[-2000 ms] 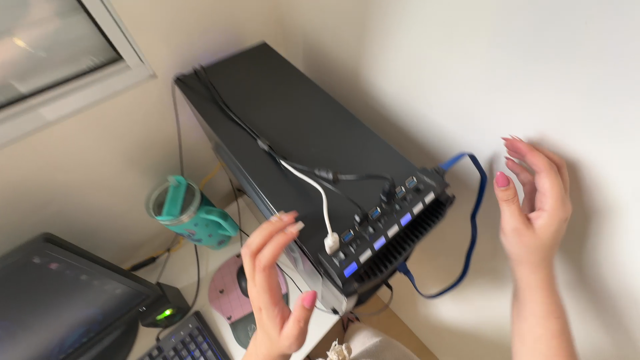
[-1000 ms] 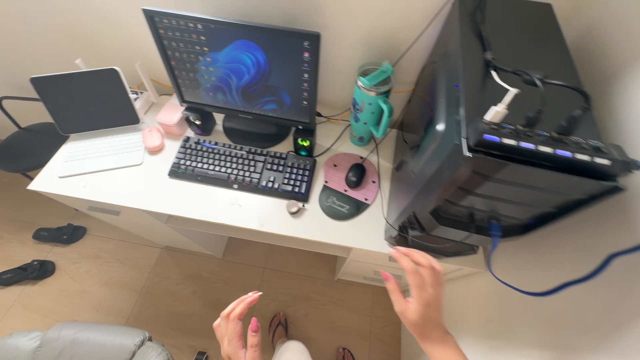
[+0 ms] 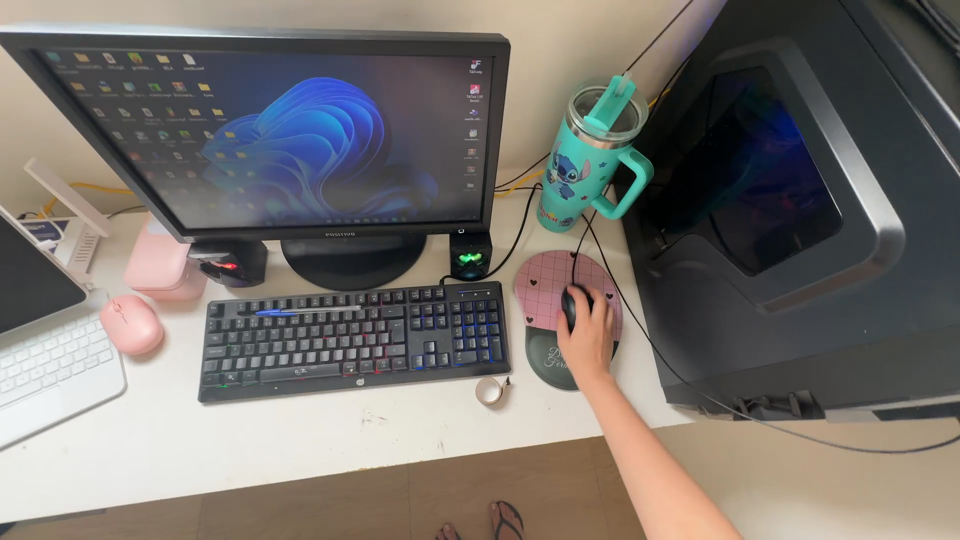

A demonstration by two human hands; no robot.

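Observation:
My right hand rests over a black wired computer mouse, fingers curved around it, on a pink and dark green mouse pad. My left hand is out of view. Left of the pad lies a black backlit keyboard with a blue pen across its upper keys. Behind the keyboard a monitor shows a desktop with a blue swirl and icons. A small roll of tape lies between keyboard and pad, near the keyboard's lower right corner.
A teal tumbler with handle and straw stands behind the pad. The black computer tower rises at right, a cable looping past it. Small speakers flank the monitor base. At left are a pink mouse, a pink case and a white keyboard.
My right hand, raised in both earlier frames, is now on the black mouse. My left hand has left the view. The view has moved from the tower to the desk.

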